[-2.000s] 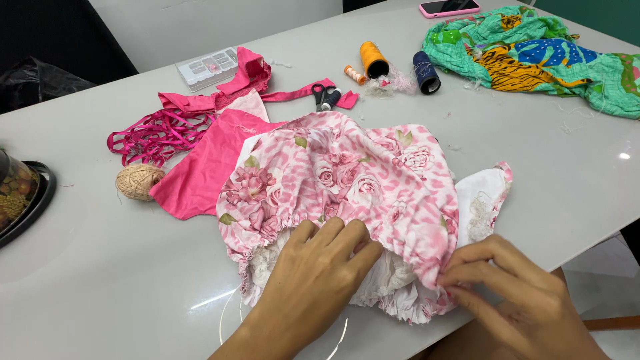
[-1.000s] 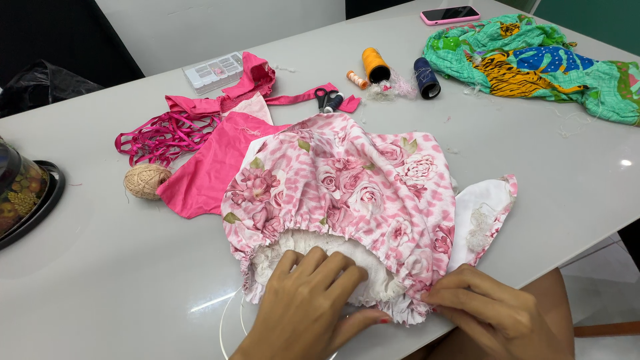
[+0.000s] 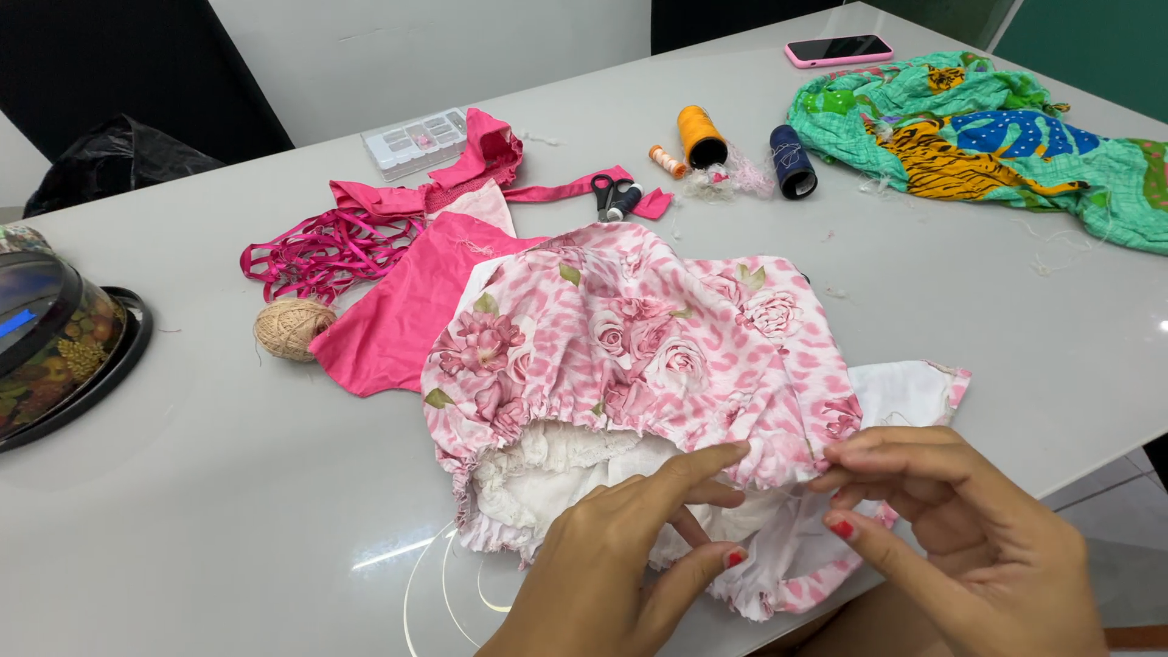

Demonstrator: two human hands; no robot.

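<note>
A pink and white floral fabric piece (image 3: 630, 338) with a gathered edge lies at the table's near side, its opening showing white ruffled lining (image 3: 547, 474). Over the right part of that opening is my left hand (image 3: 639, 547), thumb and fingers apart, its index fingertip at the gathered edge. My right hand (image 3: 958, 520) is beside the right corner of the gathers, fingers bent and thumb apart; whether a fine thread or needle is between its fingers cannot be told. A white piece with floral trim (image 3: 899, 392) sticks out behind the right hand.
Behind lie bright pink fabric (image 3: 411, 310), pink strips (image 3: 319, 251), a twine ball (image 3: 294, 328), small scissors (image 3: 606, 196), orange (image 3: 701, 137) and navy (image 3: 791, 162) thread spools, a plastic case (image 3: 415, 143), a phone (image 3: 838, 50) and green patterned cloth (image 3: 985, 137). A dark rounded container (image 3: 55, 347) stands left.
The fingers of both hands have come off the gathered edge they were pinching and spread apart. At the lower right, the floral fabric's edge has shifted, and more of its white inside shows.
</note>
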